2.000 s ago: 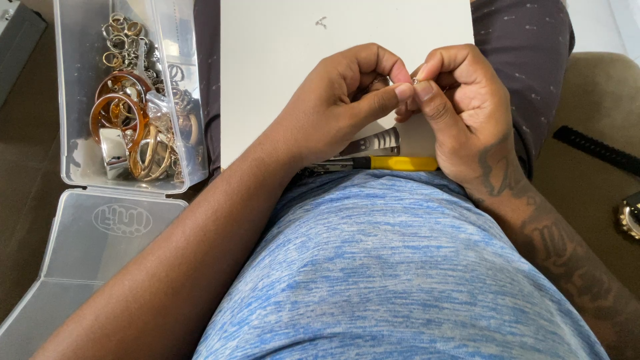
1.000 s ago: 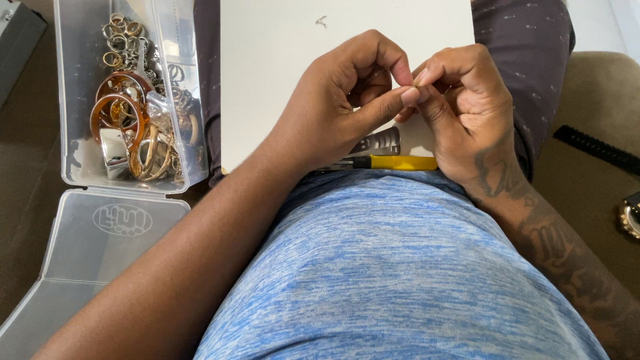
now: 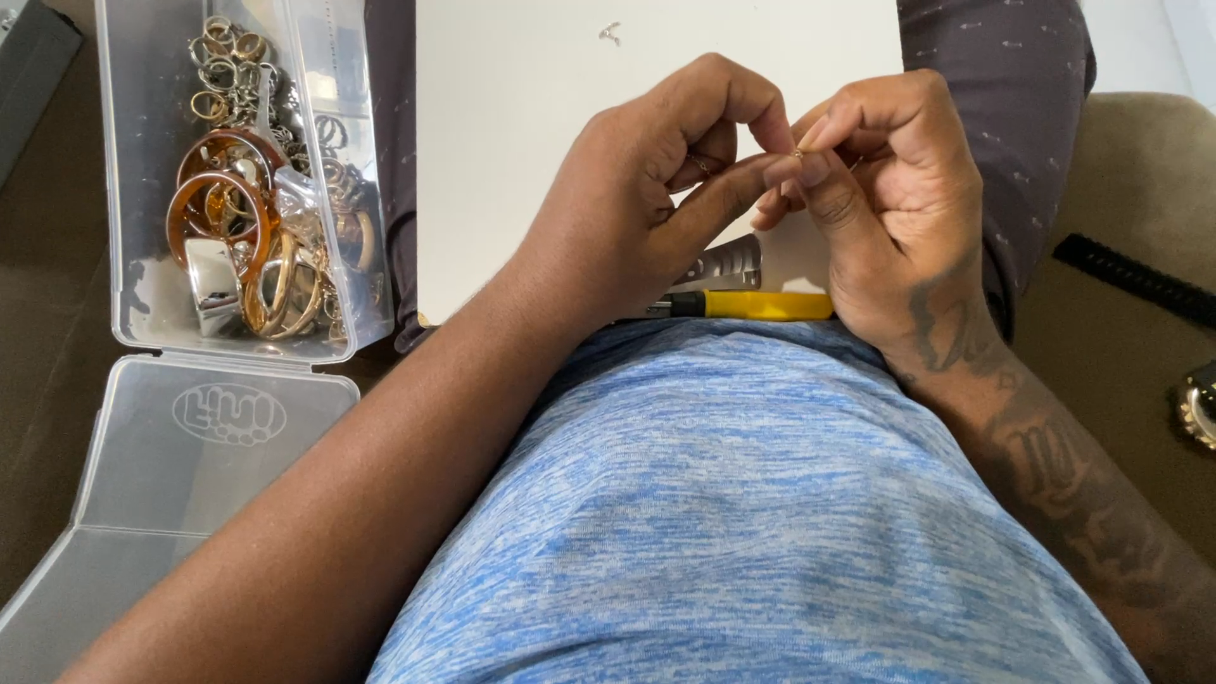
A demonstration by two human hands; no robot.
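Observation:
My left hand (image 3: 665, 180) and my right hand (image 3: 883, 180) meet fingertip to fingertip above a white board (image 3: 513, 114) on my lap. Between their thumbs and index fingers they pinch a tiny gold-coloured piece of jewelry (image 3: 800, 152), too small to make out fully. A bit of thin gold-coloured metal also shows at the curled fingers of my left hand. Below the hands, near my shirt, lies a yellow and black tool handle (image 3: 760, 305), its other end hidden by my left wrist. Beside it is a dark grey metallic-looking item (image 3: 727, 264), partly covered.
A clear plastic box (image 3: 152, 328) at the left holds rings, bangles and brown hoops, its lid (image 3: 228, 484) folded open toward me. A small silver-coloured piece (image 3: 611, 34) lies far up the board. A black strap (image 3: 1135, 277) and a watch (image 3: 1199, 407) rest at the right.
The fingertips of both hands have shifted slightly, and the tiny gold-coloured piece shows more plainly between them. The box and the tool handle have stayed put.

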